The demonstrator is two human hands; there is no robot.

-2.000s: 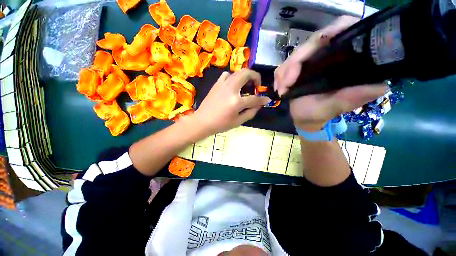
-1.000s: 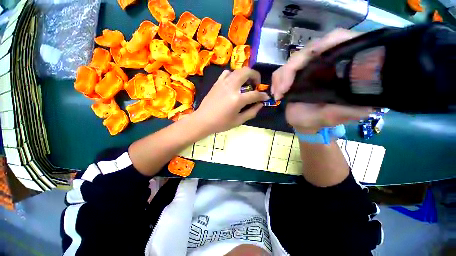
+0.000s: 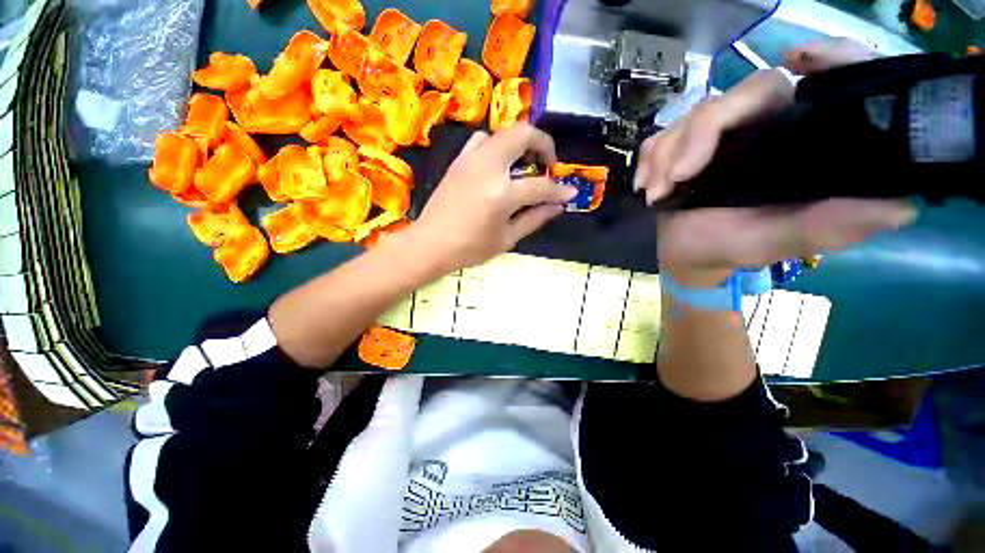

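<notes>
My left hand (image 3: 491, 200) holds an orange housing (image 3: 596, 173) with a blue circuit board (image 3: 580, 193) in it, over the black mat (image 3: 616, 232). The fingers and thumb cover its left part. My right hand (image 3: 718, 162) is wrapped around the thick black electric screwdriver (image 3: 821, 135), which lies across the upper right, close to the camera. Its front end points left and is right of the housing, apart from it. A light-blue wrist strap (image 3: 718, 292) is on the right wrist.
Orange housings (image 3: 324, 194) are heaped at left, one near the bench edge. The screw feeder (image 3: 648, 65) stands behind the mat. Cream adhesive pads (image 3: 529, 302) lie in front. Stacked pad sheets (image 3: 38, 227) and a plastic bag (image 3: 135, 81) are far left. Blue boards (image 3: 794, 270) show at right.
The screwdriver and my right hand have moved right, away from the housing. More of the housing, its board and the feeder's metal mechanism now shows. My left hand keeps its hold.
</notes>
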